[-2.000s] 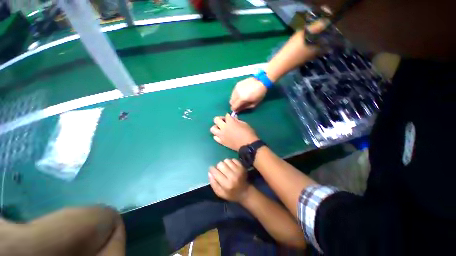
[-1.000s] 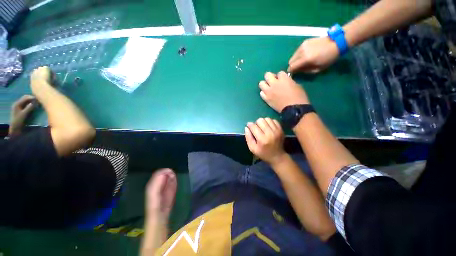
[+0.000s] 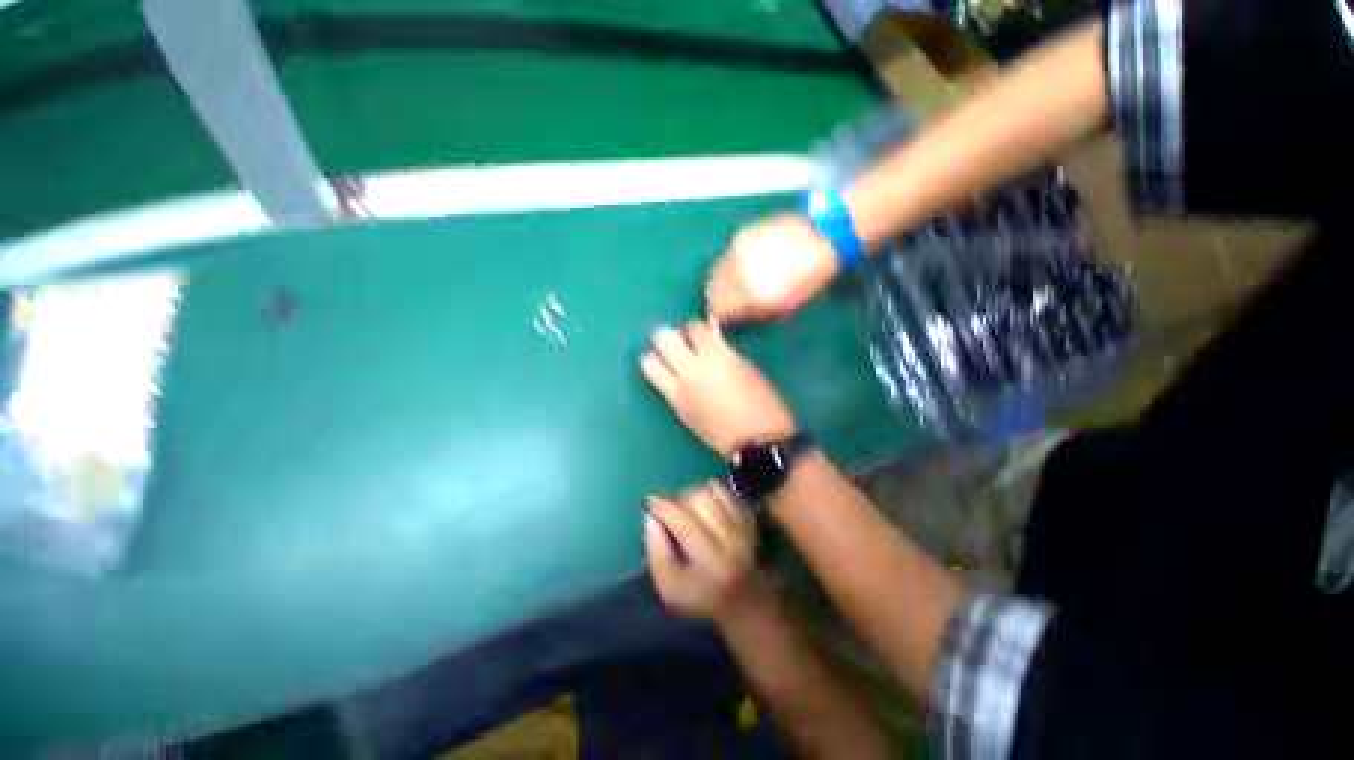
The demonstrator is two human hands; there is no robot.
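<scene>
My right hand (image 3: 707, 549) rests at the bench's near edge with its fingers curled, blurred; nothing shows in it, but its palm is hidden. My left hand is not in view. Just beyond my right hand, another person's two hands meet over the green bench (image 3: 401, 386), fingertips together. A tiny piece may be between them, too blurred to name. Small pale fittings (image 3: 554, 319) lie loose mid-bench. A small dark component (image 3: 279, 308) lies further left.
A filled clear bag (image 3: 89, 394) lies flat at left. A clear tray of black parts (image 3: 1002, 305) is at right, with a brown cardboard box (image 3: 1203, 267) beside it. A pale metal post (image 3: 245, 112) stands at the white strip (image 3: 579, 183). The other person's arms reach in from the right.
The view has swung about, and my left hand, seen one second ago, is out of the picture. My right hand stays at the bench edge. The other person's hands remain together.
</scene>
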